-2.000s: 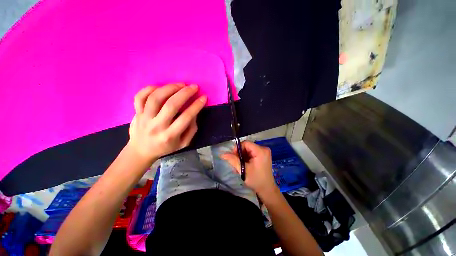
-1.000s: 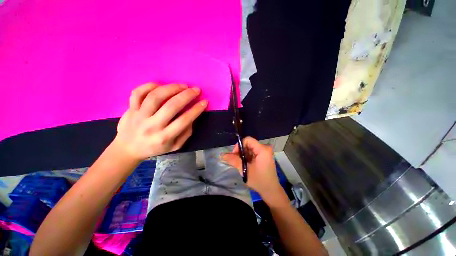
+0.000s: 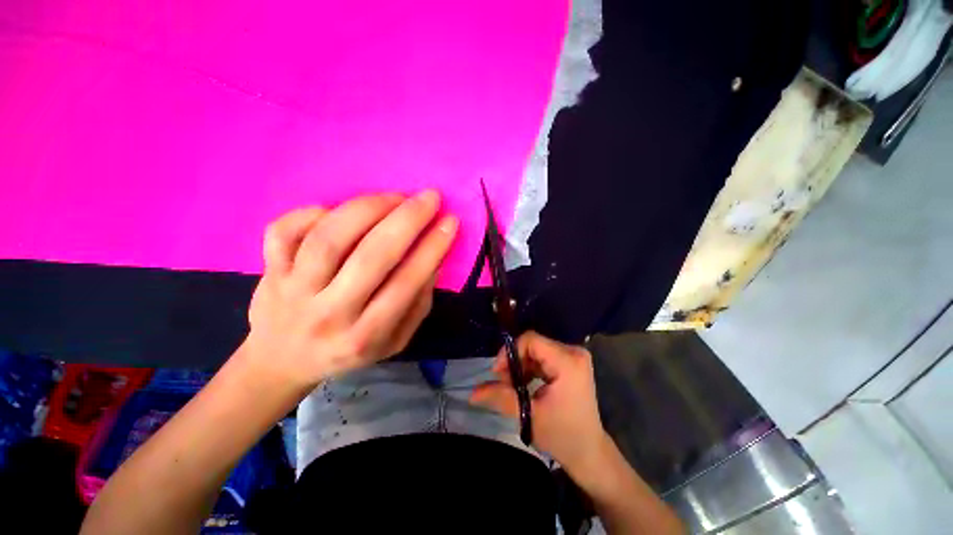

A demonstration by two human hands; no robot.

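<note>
The bright magenta fabric panel (image 3: pixel 314 115) lies flat on the black table cover (image 3: pixel 658 136). A thin whitish-grey sheet (image 3: pixel 536 188) shows along its right edge. My left hand (image 3: pixel 350 282) lies flat on the panel near its front edge, fingers close together, pressing it down. My right hand (image 3: pixel 552 392) holds the black tailor's shears (image 3: pixel 506 303) by the handles. The shears' blades are parted at the panel's front right corner, one over the magenta fabric and one partly under its edge.
A stained off-white plate (image 3: pixel 768 199) lies at the table's right edge. Shiny ribbed metal ducting (image 3: pixel 721 460) is below right. A red basket (image 3: pixel 94 397) and blue items are under the table at left. A white item (image 3: pixel 914 52) is at the top right.
The view has shifted, showing more at the top right. The shears' blades have opened wider at the panel's front edge. My left hand still presses on the panel.
</note>
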